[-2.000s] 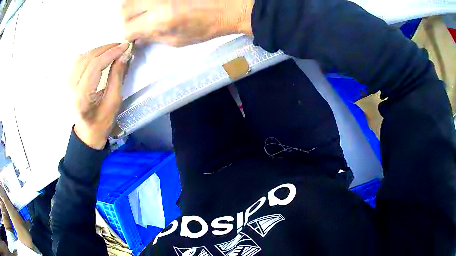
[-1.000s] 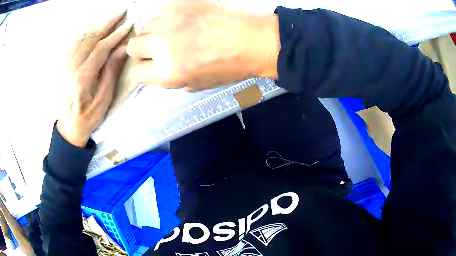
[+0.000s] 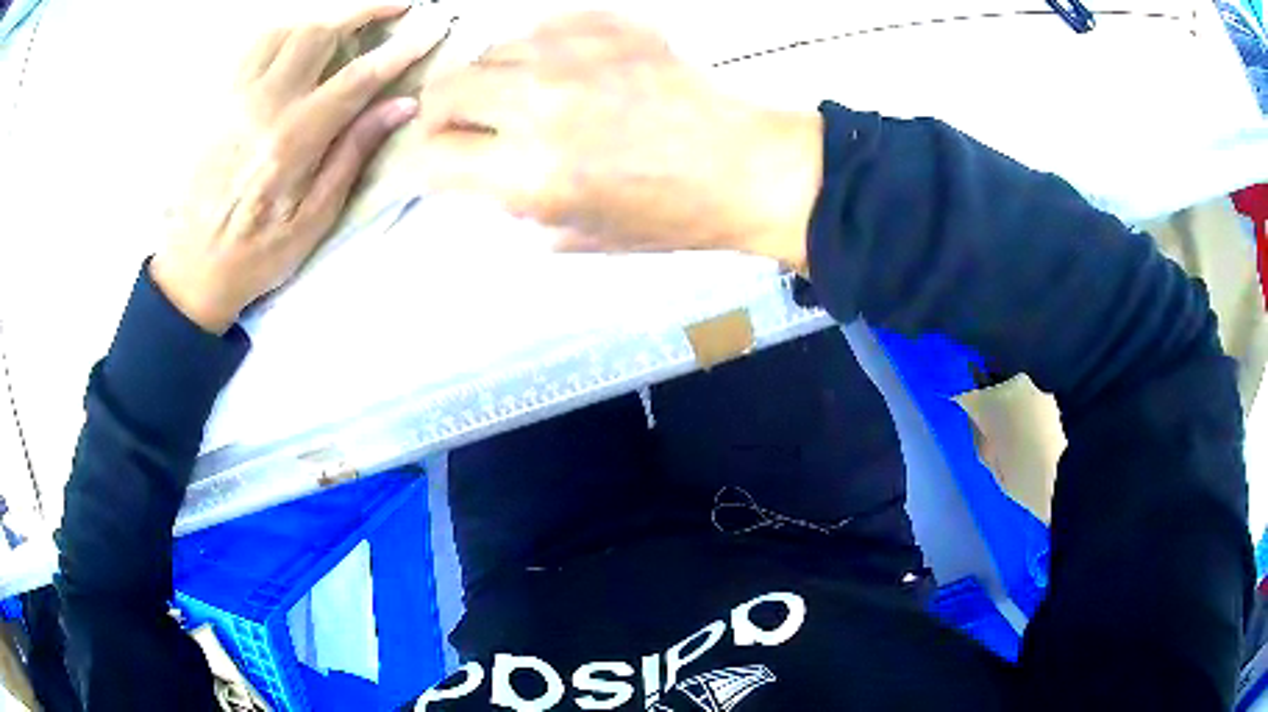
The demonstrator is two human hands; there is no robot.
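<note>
A khaki cloth piece (image 3: 364, 195) lies on the white table, mostly covered by my hands and washed out by glare. My left hand (image 3: 299, 167) lies on it, palm down, fingers extended toward the top of the view. My right hand (image 3: 619, 132) is just to the right, slightly blurred, with its fingertips bent down at the cloth near my left fingers. Whether the right fingers pinch the cloth is hidden.
A ruler strip (image 3: 522, 397) with a tan tape patch (image 3: 720, 340) runs along the table's front edge. A dark slim tool (image 3: 1072, 14) lies at the top right. Blue crates (image 3: 309, 591) stand below on both sides. Loose thread (image 3: 758, 515) lies on my lap.
The view has shifted, showing more table and the dark tool. The left hand has gone from pinching the cloth to lying flat over it. The right hand has come down beside it.
</note>
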